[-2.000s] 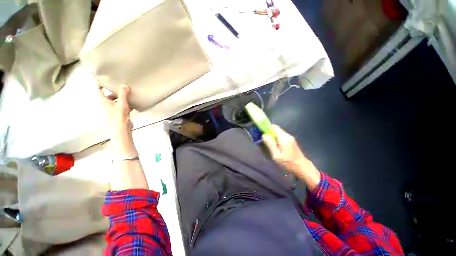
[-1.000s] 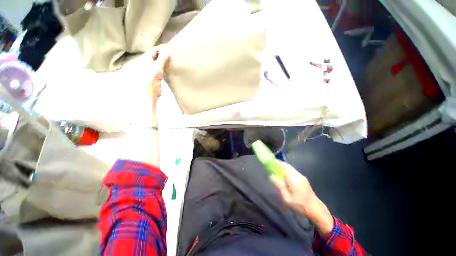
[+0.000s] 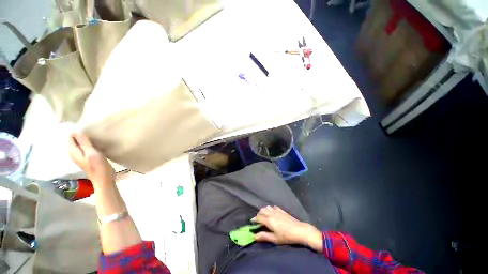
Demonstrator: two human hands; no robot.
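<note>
A beige tote bag (image 3: 155, 126) lies flat on the white-covered table, its lower edge near the table's front edge. My left hand (image 3: 92, 156) is at its left end, fingers closed on the bag's edge; glare hides part of this edge. My right hand (image 3: 281, 226) rests on my lap and holds a bright green tool (image 3: 244, 235). The tool's tip cannot be made out.
More beige bags (image 3: 61, 75) stand at the back left; others lie at lower left. A black pen (image 3: 259, 64), a purple stick (image 3: 243, 77) and red-handled nippers (image 3: 306, 53) lie on the table. A red-ended bottle (image 3: 83, 189) is left. A round bin (image 3: 272, 142) stands below the table edge.
The left hand and the bag under it are now farther left and nearer me on the table. The right hand has brought the green tool down and inward onto the lap.
</note>
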